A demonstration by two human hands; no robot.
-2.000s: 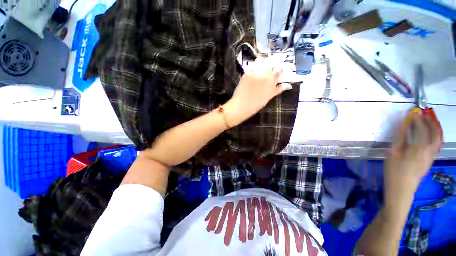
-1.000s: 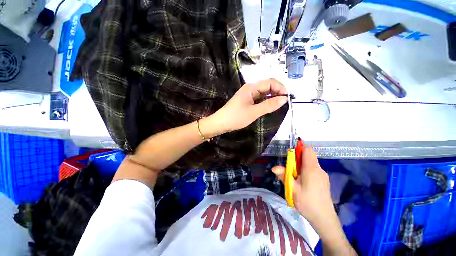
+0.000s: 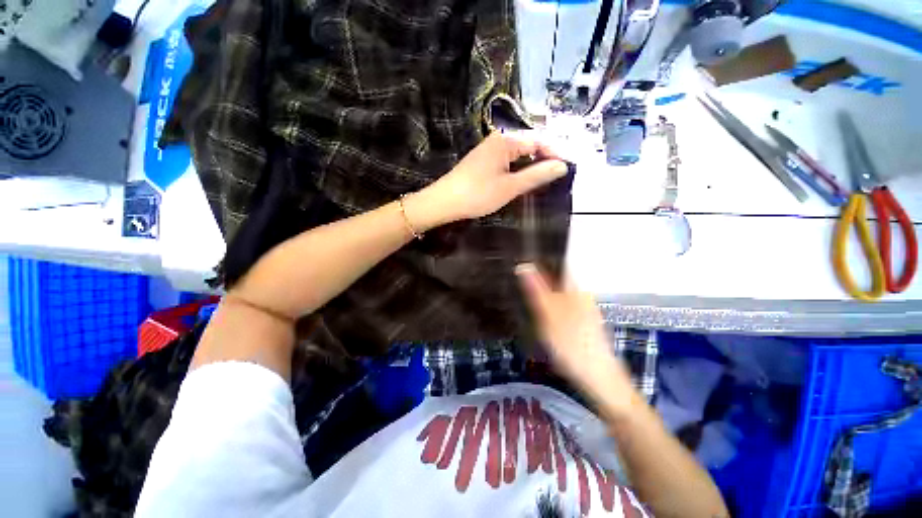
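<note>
The dark plaid garment (image 3: 384, 111) lies in a large heap left of the needle and hangs over the table's front edge. My left hand (image 3: 500, 177) pinches its right edge between thumb and fingers, just in front of the presser foot (image 3: 578, 99). My right hand (image 3: 566, 324) is blurred, over the front part of the cloth near its right edge; whether its fingers grip cloth cannot be told. The scissors (image 3: 867, 228) with yellow and red handles lie on the table at the right, out of my hands.
Tweezers (image 3: 753, 147) and thread snips (image 3: 806, 165) lie right of the machine head. Brown card pieces (image 3: 753, 63) lie behind them. A clear cylinder (image 3: 624, 140) stands beside the needle. Blue crates (image 3: 76, 324) and more plaid cloth (image 3: 121, 435) are below the table at left.
My right hand has put the scissors down at the right and come back to the cloth. The garment's front part now hangs straighter. My left hand still pinches the edge, slightly further back.
</note>
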